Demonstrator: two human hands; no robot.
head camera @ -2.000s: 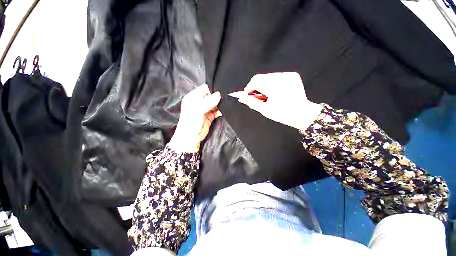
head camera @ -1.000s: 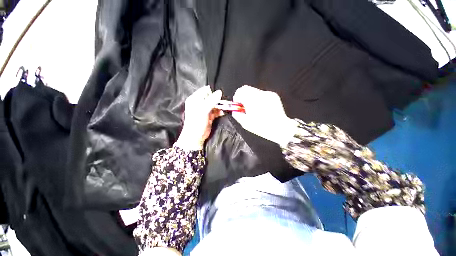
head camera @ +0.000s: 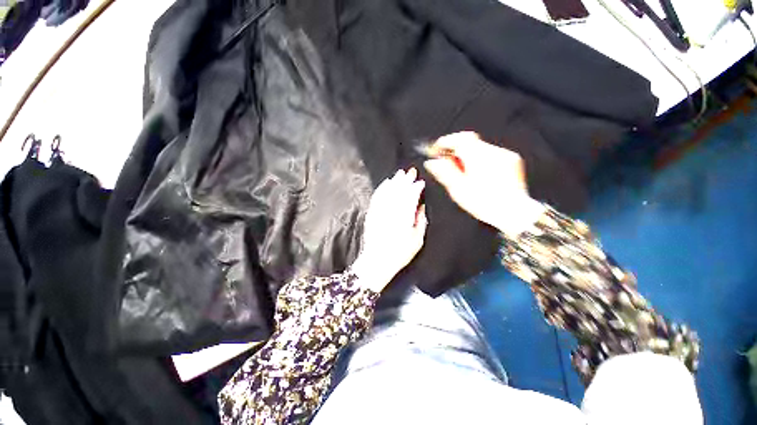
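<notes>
A black jacket [head camera: 515,100] lies spread over the table and hangs over its near edge towards my lap. Its shiny creased lining [head camera: 290,158] shows on the left, the matt body cloth on the right. My left hand [head camera: 394,224] lies on the jacket near the front edge, fingers pointing up; whether it pinches the cloth cannot be told. My right hand [head camera: 481,176] is just right of and above it, holding small thread snips [head camera: 452,158] with a red grip. Their tips are blurred and point left over the black cloth.
More black garments [head camera: 62,216] with hooks upward hang at the left. The white table [head camera: 91,83] shows behind. A dark reddish flat rectangle [head camera: 566,8], cords and black straps are at the upper right. Blue floor [head camera: 664,249] lies at the right.
My left hand has moved right along the jacket, its fingers straighter. My right hand has moved away from it, up and right, with the snips. The jacket has shifted left in view.
</notes>
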